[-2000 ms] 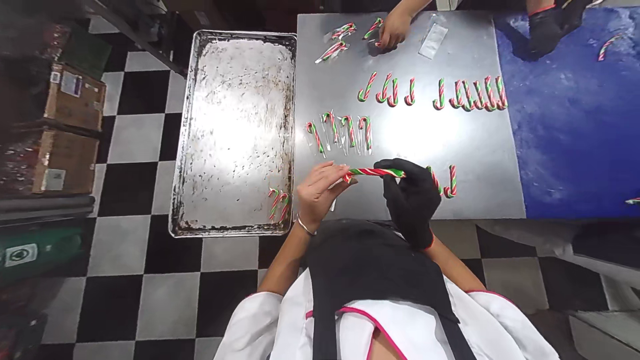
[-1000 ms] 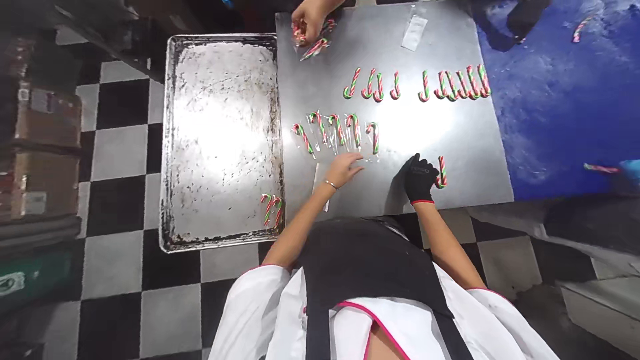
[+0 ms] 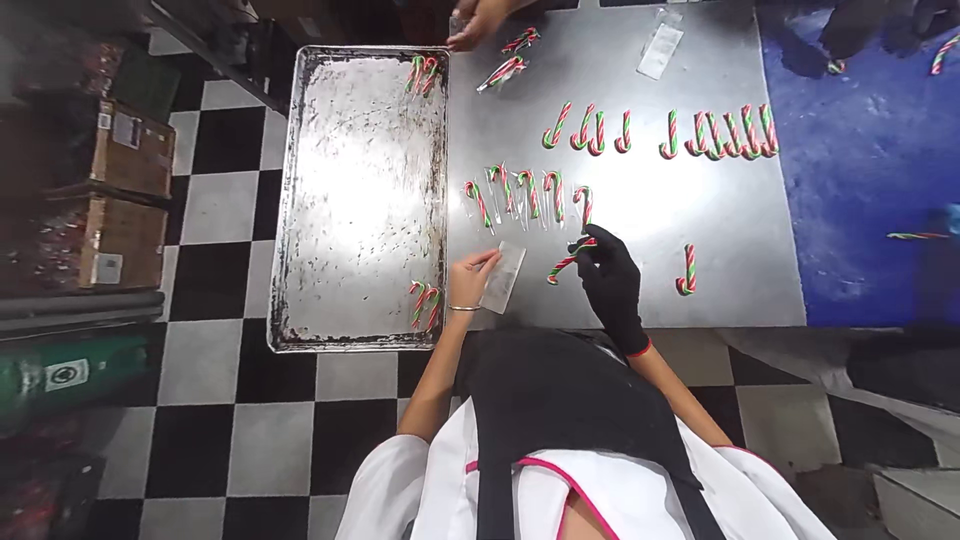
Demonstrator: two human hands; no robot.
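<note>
My left hand [image 3: 471, 283], bare with a bracelet, pinches the upper edge of a stack of clear plastic bags [image 3: 504, 277] at the metal table's near edge. In a black glove, my right hand [image 3: 611, 277] grips a red, green and white candy cane [image 3: 562, 268], its hook pointing down. Above my hands lies a row of candy canes in clear bags [image 3: 529, 193]. One bare candy cane [image 3: 688, 270] lies to the right of my gloved hand. Farther back, several unwrapped candy canes [image 3: 709, 135] are lined up.
A worn metal baking tray [image 3: 360, 346] at the left holds wrapped candy canes [image 3: 425, 304] in two corners. A co-worker's hand [image 3: 480, 22] is at the top, near more wrapped canes [image 3: 504, 73]. Another bag stack [image 3: 661, 51] lies at the back, beside a blue surface [image 3: 862, 195].
My gloved hand has moved left from the bare canes and now holds one. My left hand has come to the bag stack. Wrapped canes now lie in the tray's far corner.
</note>
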